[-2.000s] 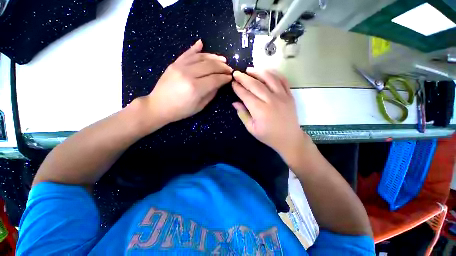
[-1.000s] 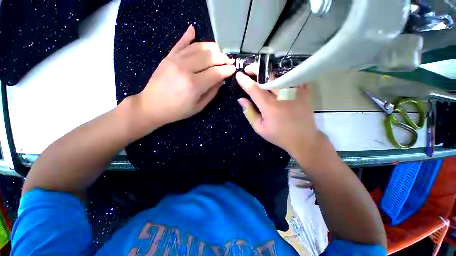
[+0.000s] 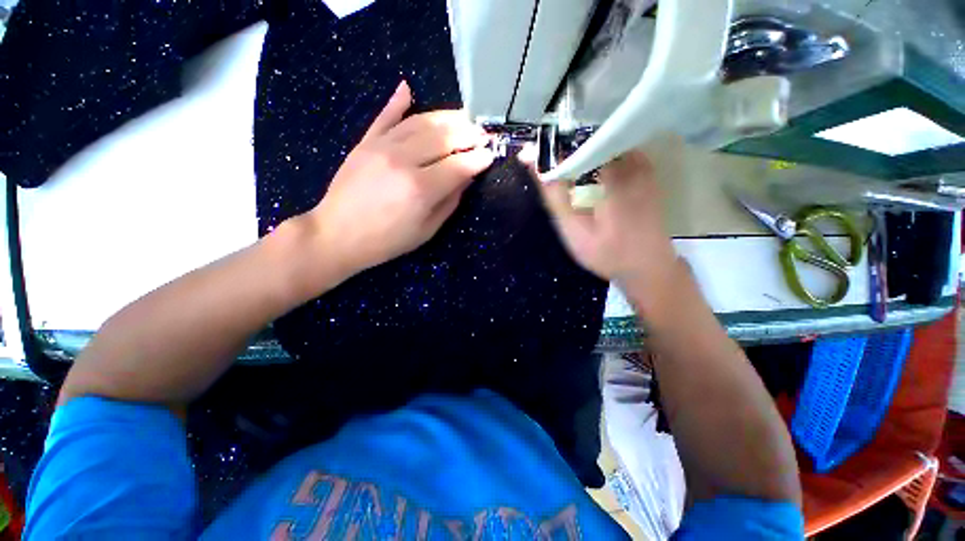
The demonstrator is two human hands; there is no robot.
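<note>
A dark glittery fabric panel (image 3: 423, 285) lies on the machine bed and drapes over the front edge onto the lap. My left hand (image 3: 397, 180) rests on the panel, its fingertips close together at the presser foot (image 3: 495, 146). Whether they pinch the cloth is hidden. My right hand (image 3: 614, 217) is blurred and partly behind the cream-white sewing machine head (image 3: 677, 74). Its fingers reach under the head, right of the foot, and their tips are hidden.
Yellow-green handled scissors (image 3: 813, 254) lie right of the machine beside a slim dark tool (image 3: 877, 264). A blue plastic basket (image 3: 847, 396) and an orange-red crate or stool (image 3: 884, 481) are below the table at right. More glittery cloth (image 3: 95, 79) lies at upper left.
The machine head now appears over the fingertips, as the view has shifted. My right hand has moved right, away from my left fingertips. The panel reaches lower over the table edge than at first.
</note>
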